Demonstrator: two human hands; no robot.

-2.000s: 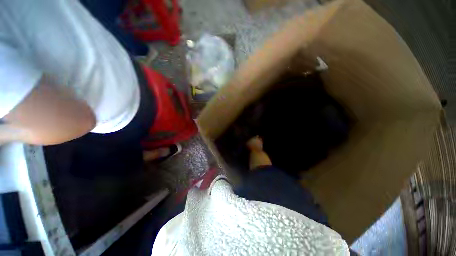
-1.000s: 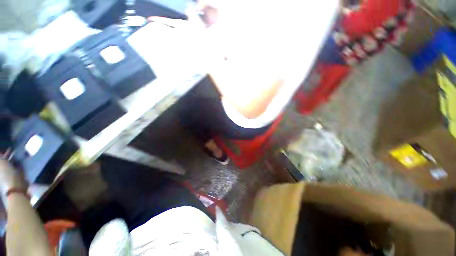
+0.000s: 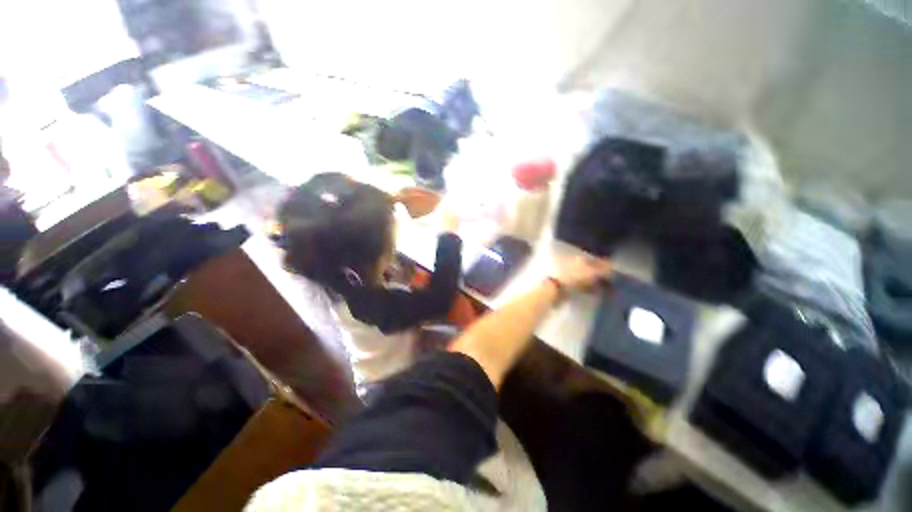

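Observation:
My left hand (image 3: 580,270) reaches from a black sleeve over the bench, a band on its wrist. Its fingers are at the back left corner of a black stack of insert trays (image 3: 625,365) with a white case (image 3: 647,325) in its top. Blur hides whether they hold anything. Two more black stacks stand to the right, with white cases (image 3: 783,375) (image 3: 867,416) in their tops. My right hand is out of the picture.
A small child (image 3: 340,240) stands left of my arm at the bench, near a dark phone (image 3: 497,264) and a red-lidded flask (image 3: 533,176). Open cartons (image 3: 250,320) with black items are at lower left. Black items (image 3: 610,195) and clear plastic (image 3: 815,250) lie behind the stacks.
The view has swung left from the floor carton and co-worker to the bench's left end. My left hand, at the left edge a second ago, now shows near the middle, beside the left stack.

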